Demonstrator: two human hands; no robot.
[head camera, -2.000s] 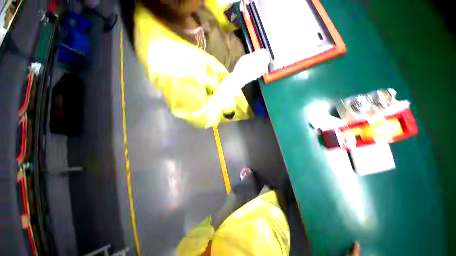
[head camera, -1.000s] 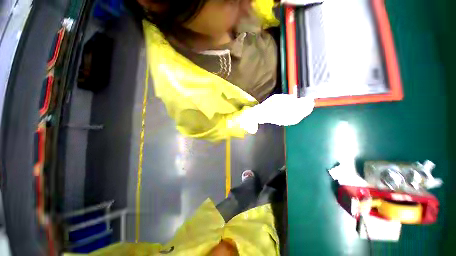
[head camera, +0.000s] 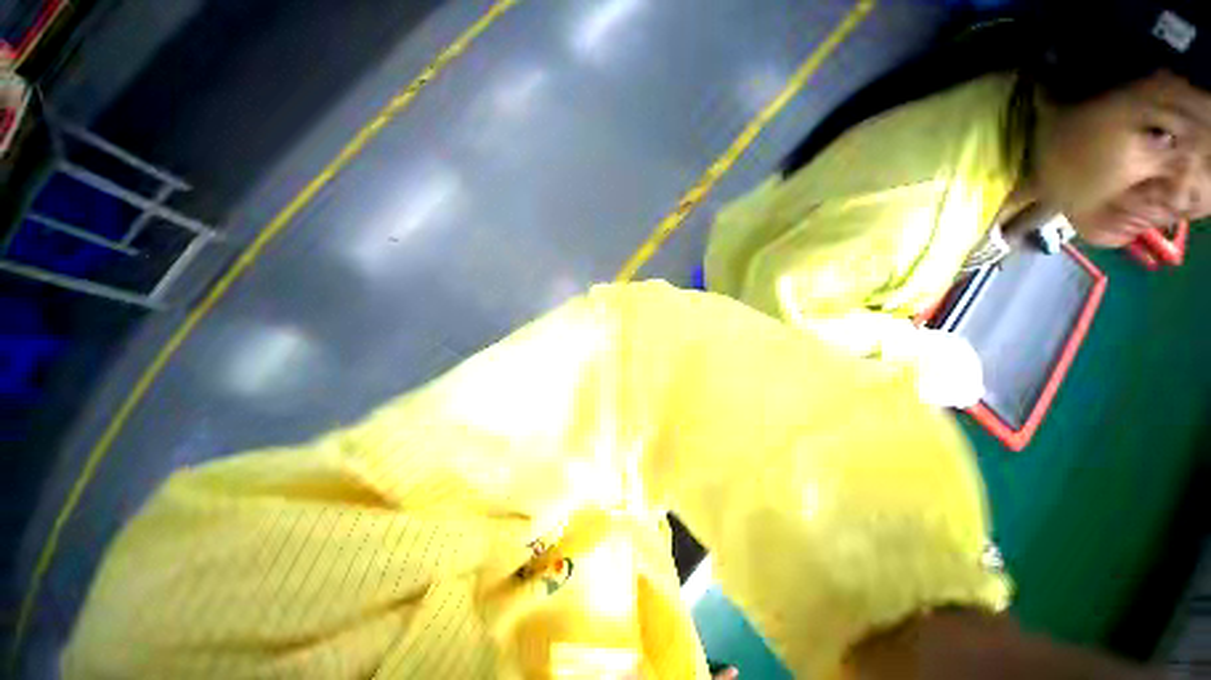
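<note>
My yellow left sleeve (head camera: 850, 492) fills the lower middle. Bare skin of my left hand or wrist (head camera: 983, 648) shows beyond its cuff, dark, blurred and cut off by the bottom edge; its fingers cannot be made out. A small fingertip at the bottom edge seems to be my right hand (head camera: 724, 674); the rest is out of the picture. A dark flat laptop (head camera: 1020, 326) lies in a red-orange rimmed tray (head camera: 1062, 365) on the green bench. A neighbour's white-gloved hand (head camera: 950, 368) is at the tray's near corner. My hands are apart from the tray.
The neighbour in a yellow smock (head camera: 877, 219) leans at upper right, beside the bench (head camera: 1076, 492). A small red item (head camera: 1159, 245) lies behind the tray. Grey floor with yellow lines (head camera: 744, 140) spans the upper left. A metal frame (head camera: 179, 266) with blue things stands at the far left.
The view has swung and tilted, so the tray and neighbour sit further right. My left sleeve has come up large across the view. The red holder with white pieces has left the near bench view.
</note>
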